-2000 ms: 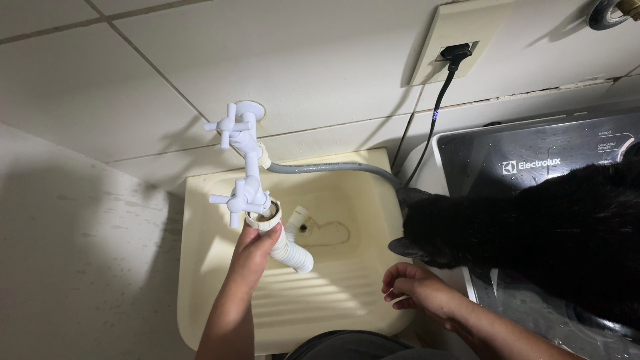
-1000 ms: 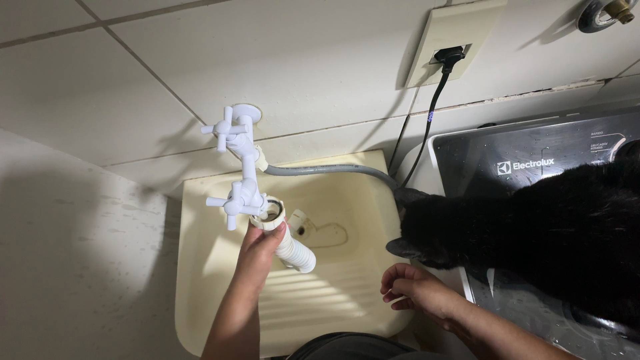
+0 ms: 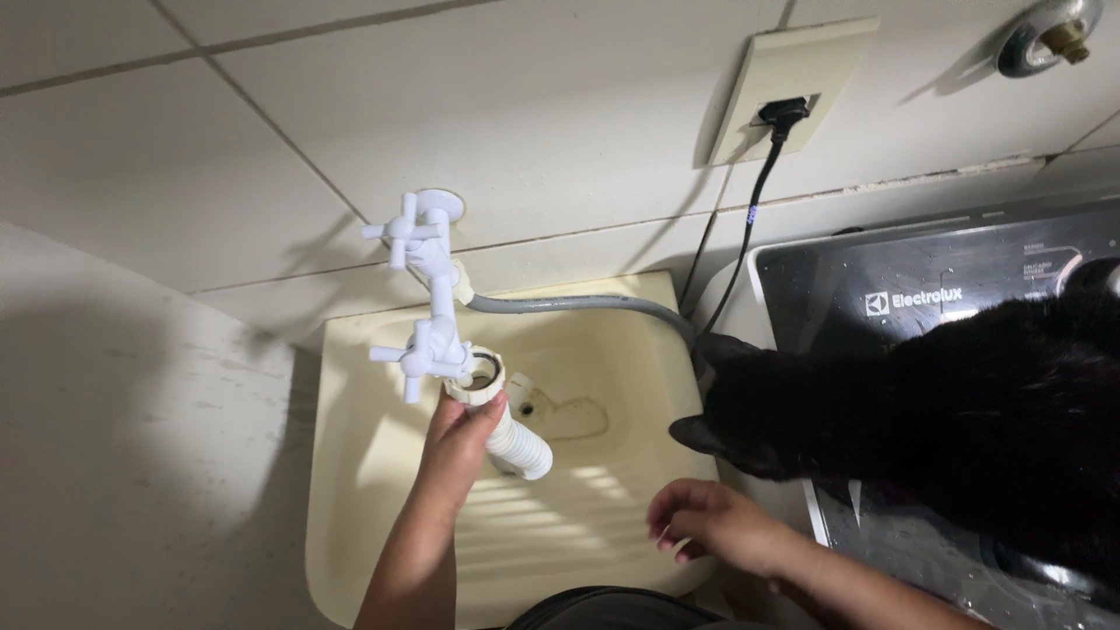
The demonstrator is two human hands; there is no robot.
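Note:
My left hand (image 3: 462, 439) grips the collar of a white corrugated drain hose (image 3: 520, 448), its open threaded end facing up just below the spout of a white plastic double tap (image 3: 440, 302). The hose's ribbed body slants down to the right over a cream laundry sink (image 3: 385, 560). Over the sink's right edge is my right hand (image 3: 709, 525), fingers loosely curled and apart, with nothing clearly seen in it. A grey supply hose (image 3: 569, 304) runs from the tap's side to the right. A small whitish fitting (image 3: 518, 385) lies near the sink's drain hole.
A black cat (image 3: 875, 411) lies across the Electrolux washing machine (image 3: 840, 271) at the right, its head by the sink's rim. A black power plug (image 3: 783, 114) sits in the wall outlet (image 3: 801, 61). A metal wall valve (image 3: 1046, 39) is at the upper right.

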